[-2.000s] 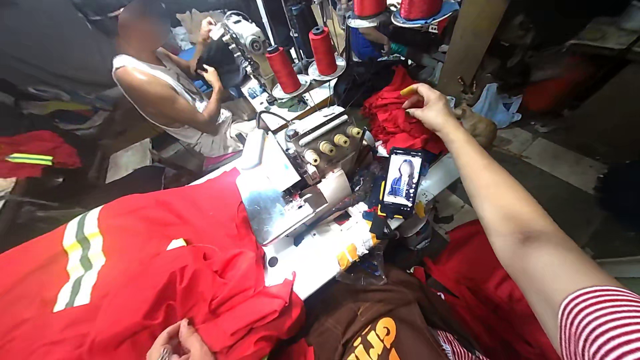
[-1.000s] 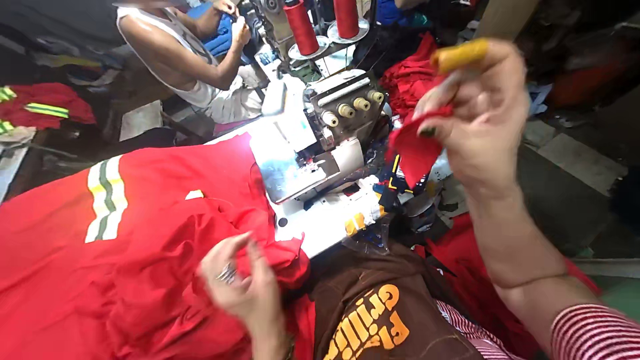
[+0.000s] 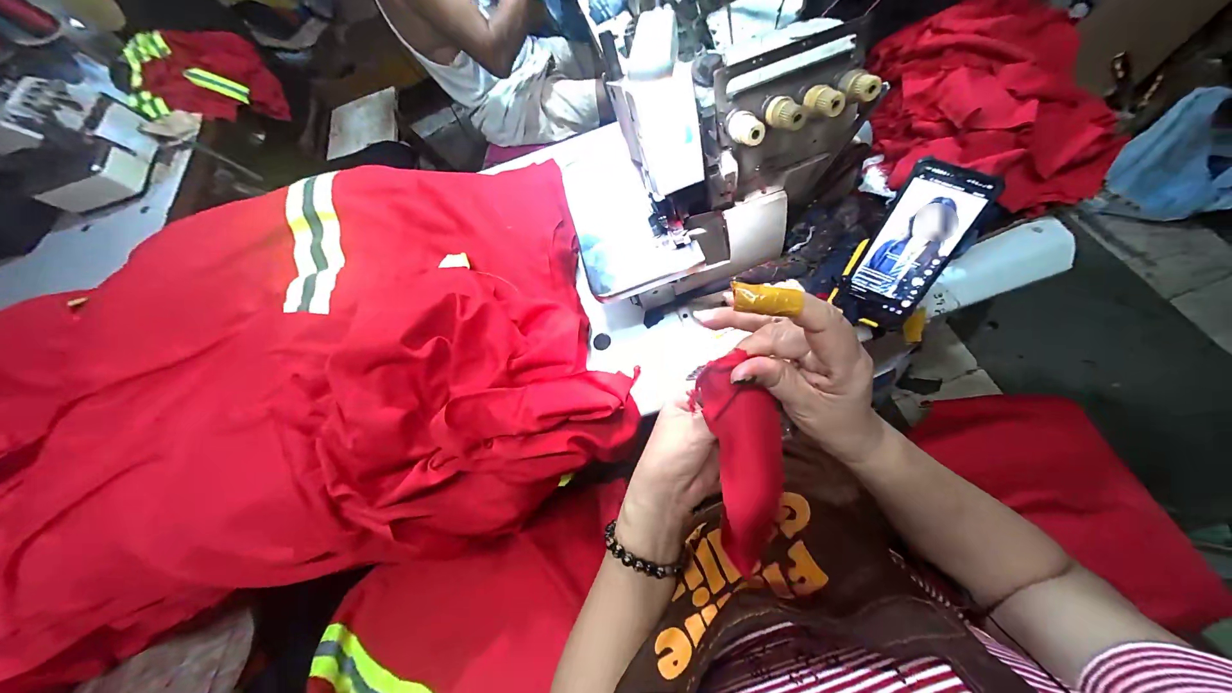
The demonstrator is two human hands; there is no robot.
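Note:
A small red fabric piece [image 3: 751, 472] hangs between my two hands, above my brown apron with orange lettering. My right hand [image 3: 808, 366], with yellow tape around one finger, pinches its upper edge. My left hand [image 3: 679, 452], with a bead bracelet at the wrist, grips the same edge from the left; its fingertips are partly hidden by the cloth. Just beyond stands an overlock sewing machine [image 3: 674, 144] with its lamp-lit presser foot and tension dials. To the left, a large red garment [image 3: 241, 414] with a reflective strip [image 3: 314, 243] lies bunched against the machine's white bed [image 3: 626, 337].
A phone [image 3: 924, 236] showing a picture leans at the right of the machine. Behind it is a heap of red cloth [image 3: 991, 96]. More red fabric [image 3: 1059, 500] lies at lower right. A seated person [image 3: 539, 87] is beyond the machine; another striped red garment [image 3: 217, 75] lies upper left.
My right hand has come back from the red cloth heap with a small red piece. My left hand has left the large garment and now grips that piece too. The view has moved closer to the machine.

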